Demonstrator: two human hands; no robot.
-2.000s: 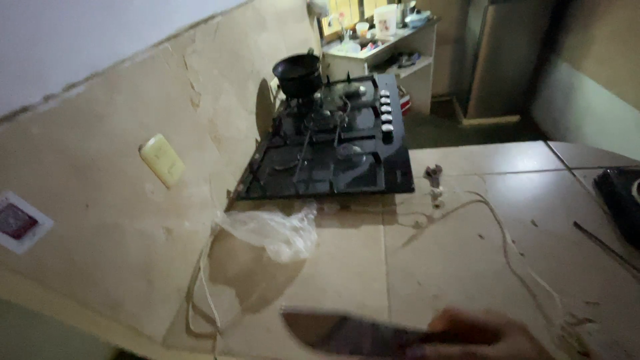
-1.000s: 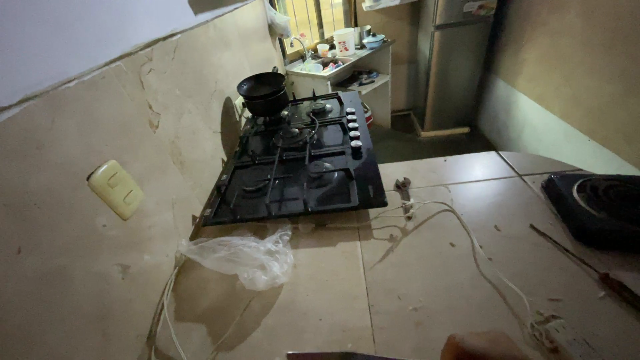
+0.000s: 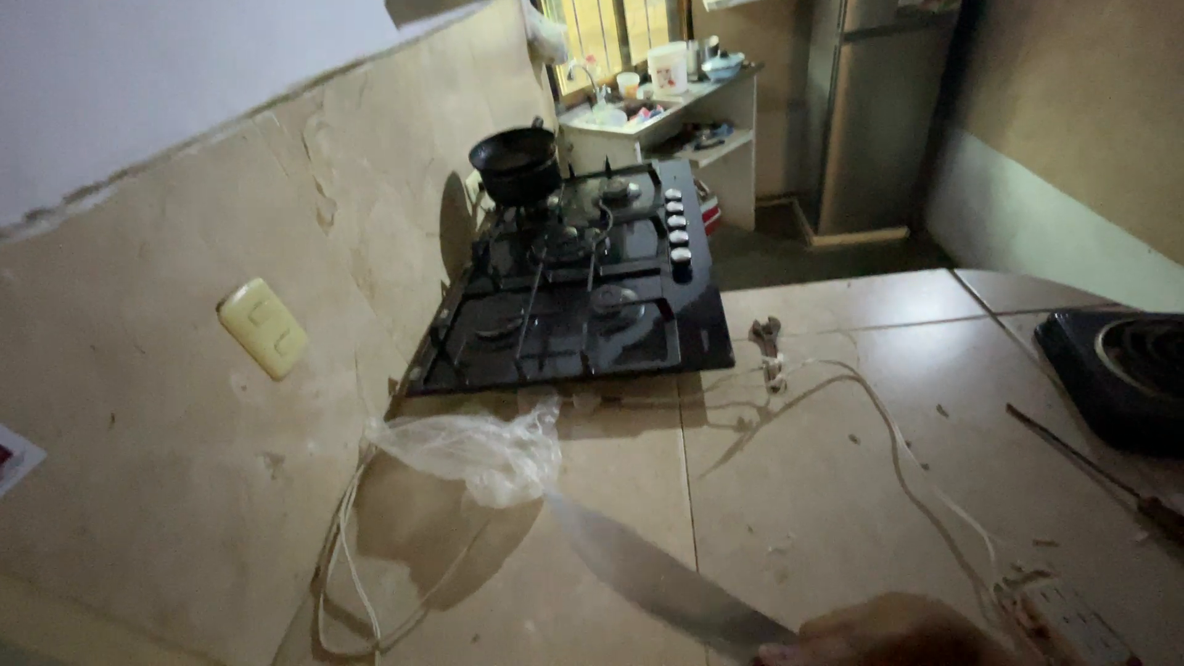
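My right hand (image 3: 893,629) is at the bottom edge, blurred, shut on a broad knife (image 3: 661,583). The blade points up and left, its tip by a crumpled clear plastic bag (image 3: 495,453) on the tiled counter (image 3: 610,499). Behind the bag lies a black gas cooktop (image 3: 583,324) with a row of knobs on its right side. A dark pan (image 3: 516,165) stands on its far burner. To the right of the cooktop lies a wrench (image 3: 767,342) beside a white cord. The knife's handle is hidden by the hand and the frame edge. My left hand is out of view.
A white power strip (image 3: 1073,615) lies at the lower right, near a thin screwdriver-like tool (image 3: 1078,453) and a black electric hot plate (image 3: 1124,379). White cord (image 3: 347,564) loops by the wall at left. Beyond stand a sink unit (image 3: 601,129) and a refrigerator (image 3: 869,129).
The knife blade, barely in view a second ago at the bottom edge, now reaches up over the counter toward the bag. My right hand shows more fully.
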